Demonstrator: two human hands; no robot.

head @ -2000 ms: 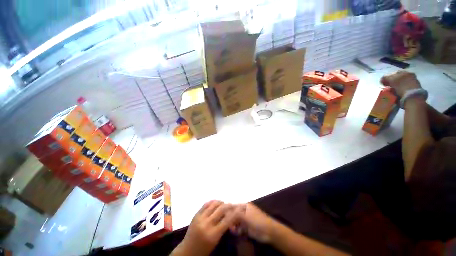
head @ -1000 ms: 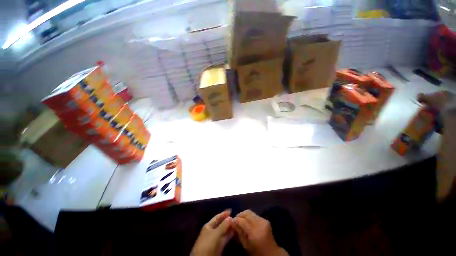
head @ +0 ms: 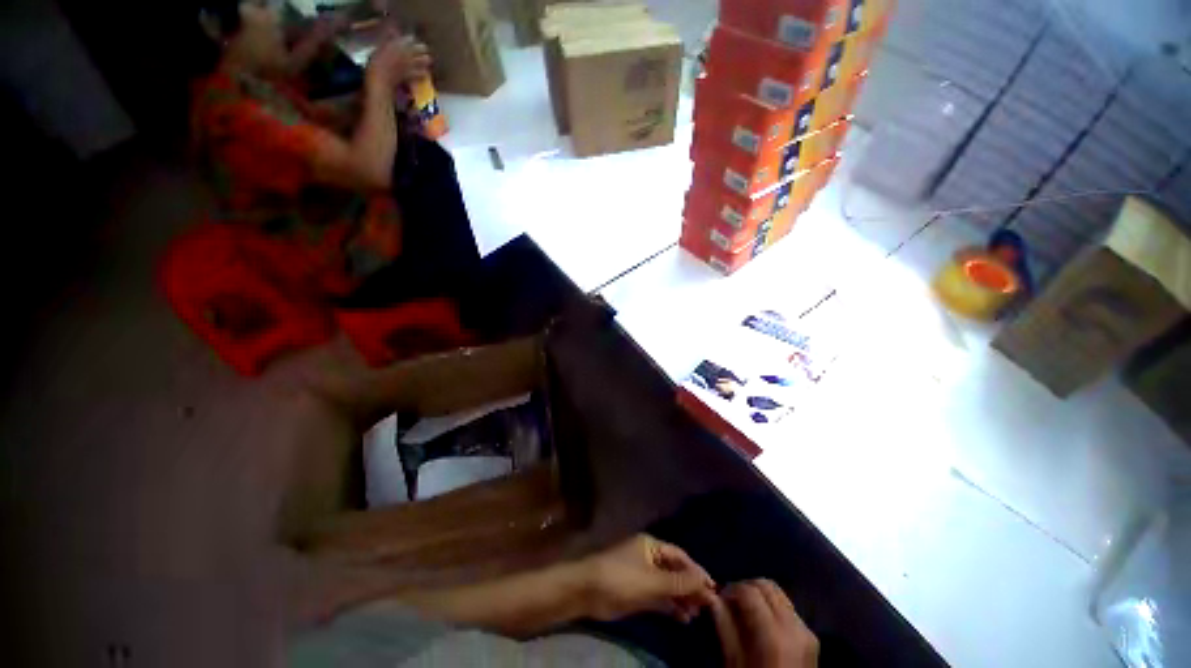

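Note:
My left hand (head: pixel 653 578) and my right hand (head: pixel 768 629) are low in front of me, just off the bench edge, with fingertips meeting. Whether something small is between the fingertips cannot be told. The right hand is partly cut off by the bottom edge. A white-faced retail box (head: pixel 754 379) with dark product pictures and a red side lies flat at the bench edge, above my hands.
A tall stack of orange boxes (head: pixel 768 137) stands on the bench. Yellow tape (head: pixel 982 281) and a small carton (head: pixel 1095 300) are at right. An open floor carton (head: pixel 451 502) with white and dark contents is at left. A person in orange sits beyond, near brown cartons (head: pixel 624 85).
The view has swung left, bringing the floor carton and the seated person into view. The orange hang-top boxes at right have left the picture. My hands stay together.

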